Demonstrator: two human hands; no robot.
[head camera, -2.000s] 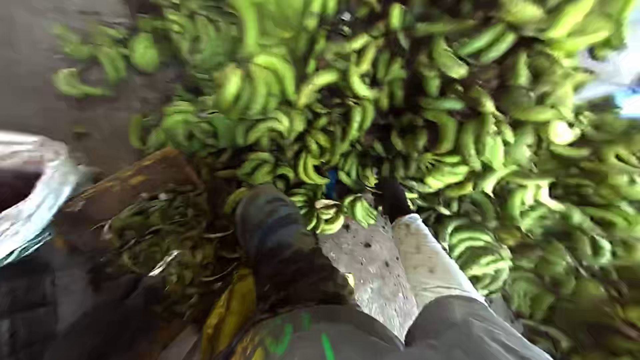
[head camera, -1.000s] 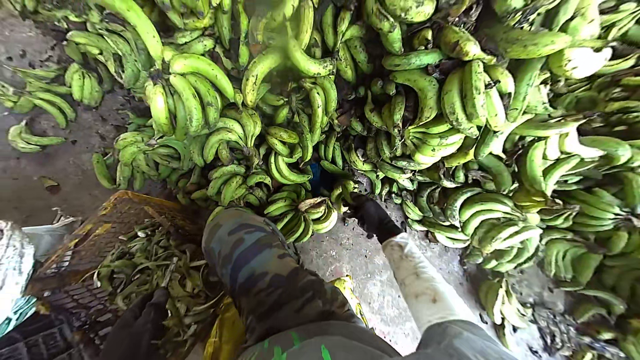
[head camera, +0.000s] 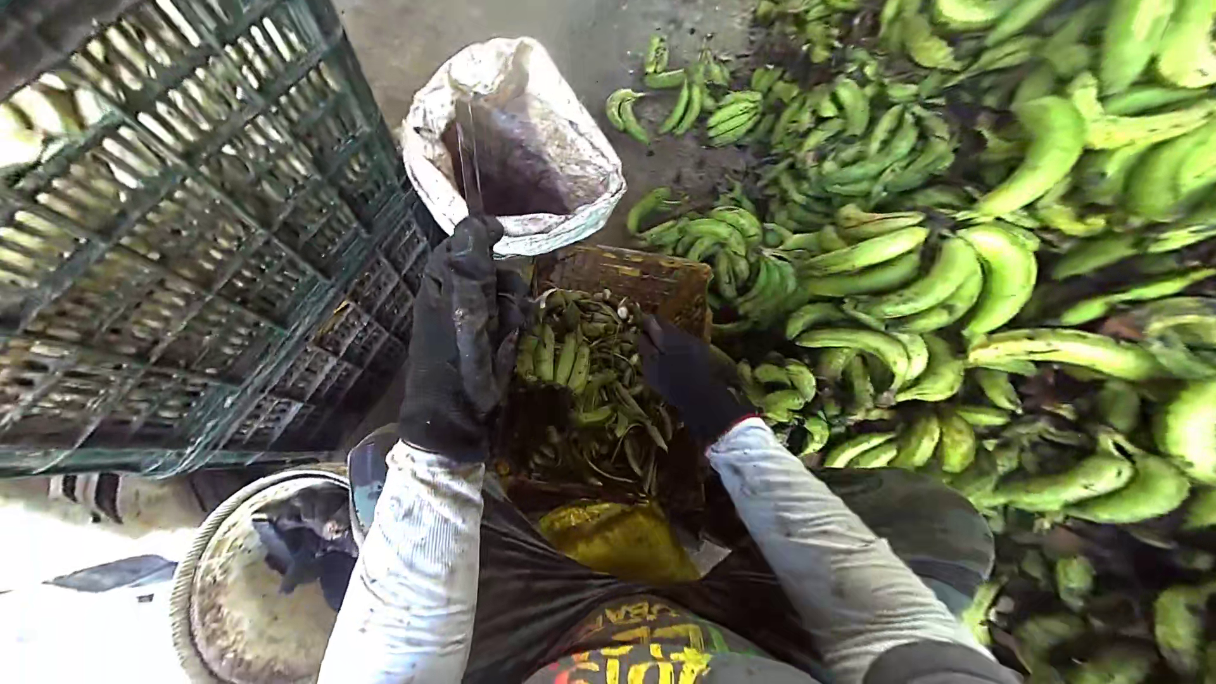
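Dark gloves cover both hands. My left hand (head camera: 461, 332) is closed around what looks like a knife, whose thin blade (head camera: 468, 157) points up across the mouth of a white woven sack (head camera: 603, 195). Below and to the right, my right hand (head camera: 689, 375) is over a worn crate (head camera: 632, 271), its fingertips beside pale stem ends; whether it grips anything cannot be told. Inside the crate, a small hand of green plantains or bananas (head camera: 562, 361) lies among thin green scraps (head camera: 636, 418).
Large green plantains or bananas (head camera: 931, 275) are heaped on the right. A tall green plastic lattice crate (head camera: 218, 190) stands at the left, above a round dirty container (head camera: 266, 570). Yellow material (head camera: 622, 541) lies between my legs. Grey floor (head camera: 570, 28) shows at the top.
My right hand, at the edge of the fruit heap a second ago, is now over the crate. My left hand, earlier low by the scraps, is raised with the blade. The view has swung left.
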